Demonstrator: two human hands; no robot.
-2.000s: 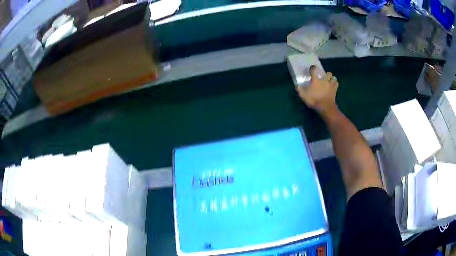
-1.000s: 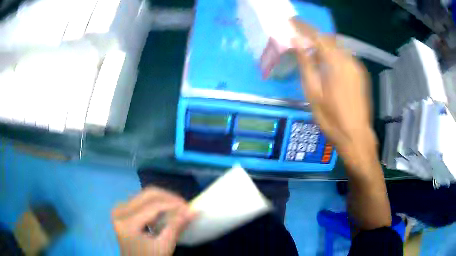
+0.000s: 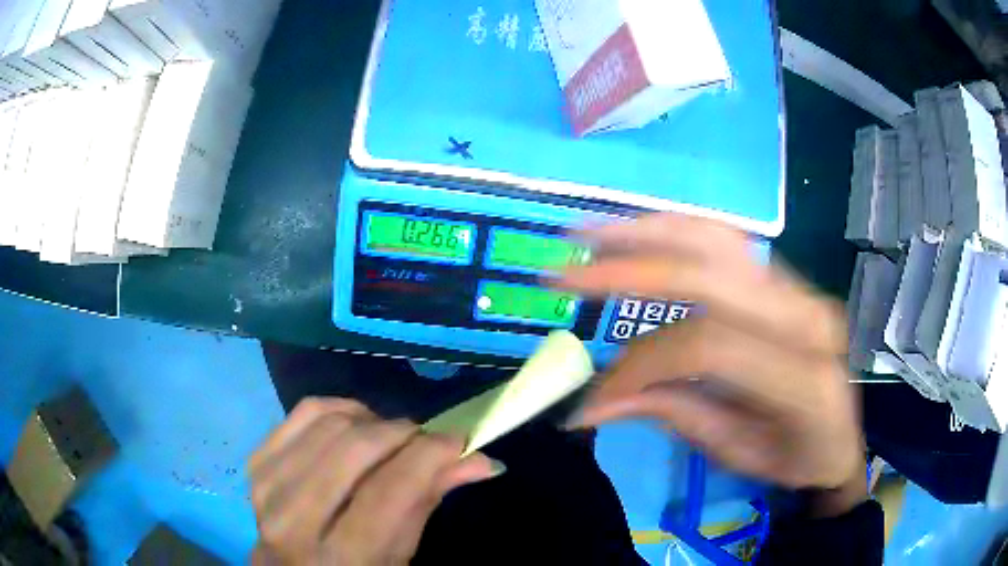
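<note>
The digital counting scale [image 3: 345, 260] stands in front of me, its left display reading about 0.266. A white product box [image 3: 674, 39] with a red panel lies tilted on the weighing pan [image 3: 486, 105], untouched. My left hand [image 3: 354, 481] holds a pale yellow-white label backing sheet [image 3: 525, 398], curled over, below the scale's front edge. My right hand [image 3: 718, 354] is blurred, its thumb and fingers apart beside the sheet's right end, covering part of the keypad. No sticker can be made out on its fingers.
Stacked white boxes [image 3: 166, 155] stand left of the scale on the dark green bench [image 3: 290, 188]. More boxes [image 3: 928, 166] stand at the right, some with open flaps. Brown cartons [image 3: 61, 453] sit on the blue floor, lower left. A blue stool [image 3: 691, 509] is below right.
The right hand has let go of the box on the pan and come down beside the backing sheet. The sheet is now curled over. The view has shifted, and the displays are readable.
</note>
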